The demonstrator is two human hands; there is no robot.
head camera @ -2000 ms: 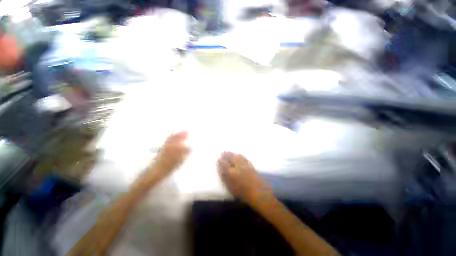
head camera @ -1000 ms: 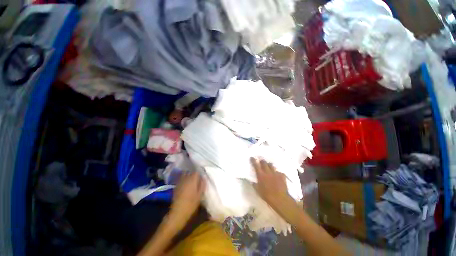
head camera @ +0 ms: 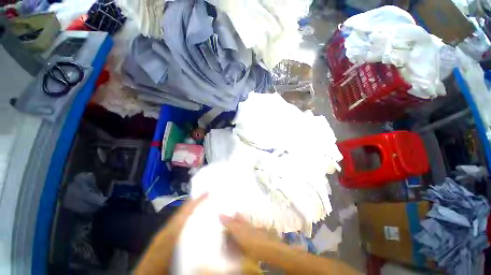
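Observation:
A bundle of white pieces [head camera: 285, 156] lies in a loose heap in front of me, its layered edges fanned out at the lower right. A bright, overexposed white piece [head camera: 202, 236] hangs between my hands at the bottom of the view. My left hand [head camera: 175, 228] is blurred at its left side. My right hand [head camera: 247, 236] is blurred at its right side, with fingertips at the cloth. The fingers are partly lost in the glare, so the exact hold is hard to see.
A blue bin [head camera: 156, 177] holds small items beside the bundle. Grey-blue pieces [head camera: 199, 70] are heaped beyond. A red crate [head camera: 371, 88], red stool [head camera: 382, 158] and cardboard box [head camera: 393, 228] stand at right. Black-handled scissors [head camera: 63, 79] lie on the blue-edged table [head camera: 59, 161] at left.
The view has turned from the bright table to the bundle. Since one second ago, both hands have come back toward me and closer together, with a white piece now between them.

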